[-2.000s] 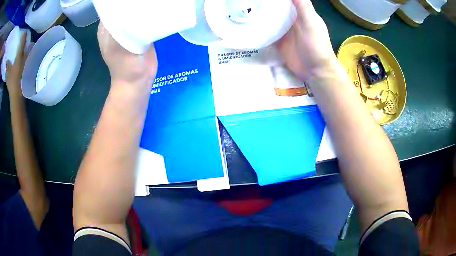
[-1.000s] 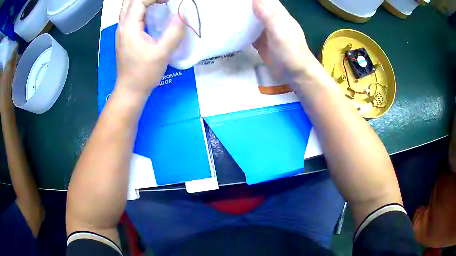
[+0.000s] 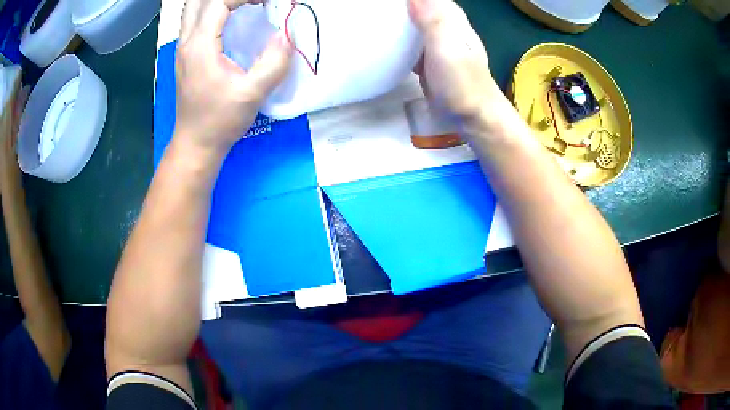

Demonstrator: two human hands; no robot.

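A white diffuser body (image 3: 360,56) is held over the cartons at the top of the view, its upper part cut off by the edge. Red and black lead wires (image 3: 315,48) hang in a loop on its near side. My left hand (image 3: 228,76) grips its left side, thumb near the wires. My right hand (image 3: 452,64) holds its right side. The round yellow-tan base (image 3: 580,148) lies open to the right, with a black square cooling fan (image 3: 576,98) and wires inside.
Blue and white flat cartons (image 3: 264,208) lie under my hands to the table edge. An empty translucent tank cup (image 3: 62,120) stands left, near another person's arm (image 3: 28,232). White drums (image 3: 118,22) are at upper left, more with wood-grain bands (image 3: 564,12) at upper right. An orange sleeve shows lower right.
The diffuser body has been turned and lowered between my hands, so the wire loop now shows. My left hand has shifted its grip, with the thumb on the near side. The whole view has shifted slightly.
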